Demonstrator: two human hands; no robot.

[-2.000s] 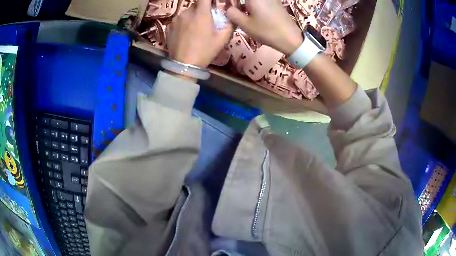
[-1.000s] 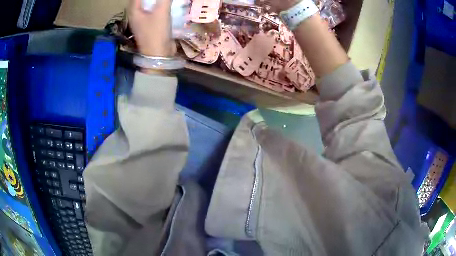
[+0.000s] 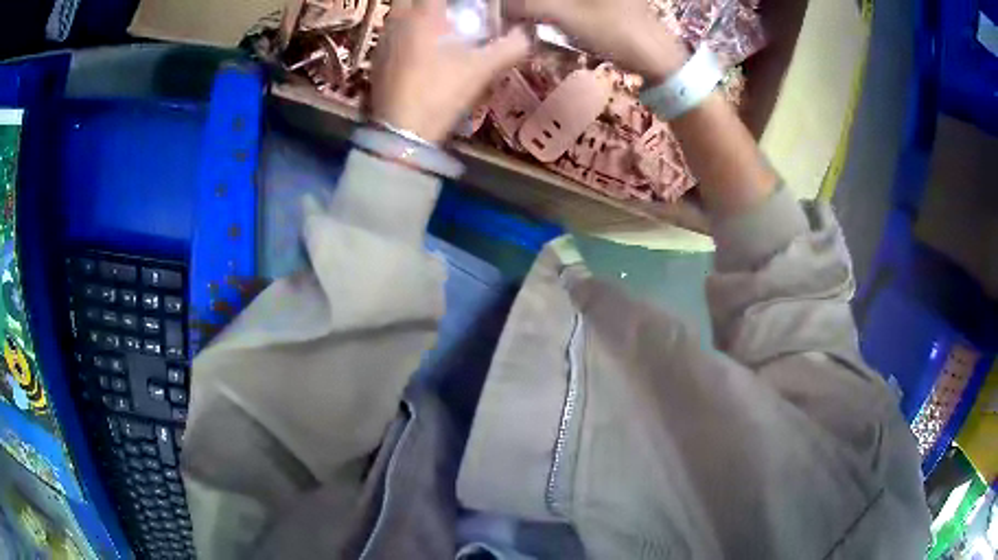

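Note:
Pink slotted plastic parts (image 3: 569, 115) are heaped in the open cardboard carton (image 3: 525, 175) at the top of the head view. My left hand (image 3: 421, 71), with the bangle, is above the carton's left half, its fingers around a shiny clear bag (image 3: 471, 20). My right hand (image 3: 613, 33), with the pale watch strap, is close beside it. A small shiny scrap (image 3: 558, 39) shows at its fingertips; whether it is part of the bag is unclear. The right fingers are blurred and partly cut off by the top edge.
The carton's pale flap (image 3: 804, 120) stands at the right. A blue bar with dark spots (image 3: 227, 186) is beside my left forearm, and a black keyboard (image 3: 131, 361) lies at lower left. A blue bin (image 3: 941, 394) with small parts is at the far right. More clear film (image 3: 728, 24) lies in the carton.
Since one second ago my left hand has moved right to meet my right hand over the parts. The pink part that showed between the hands is now hidden or moved.

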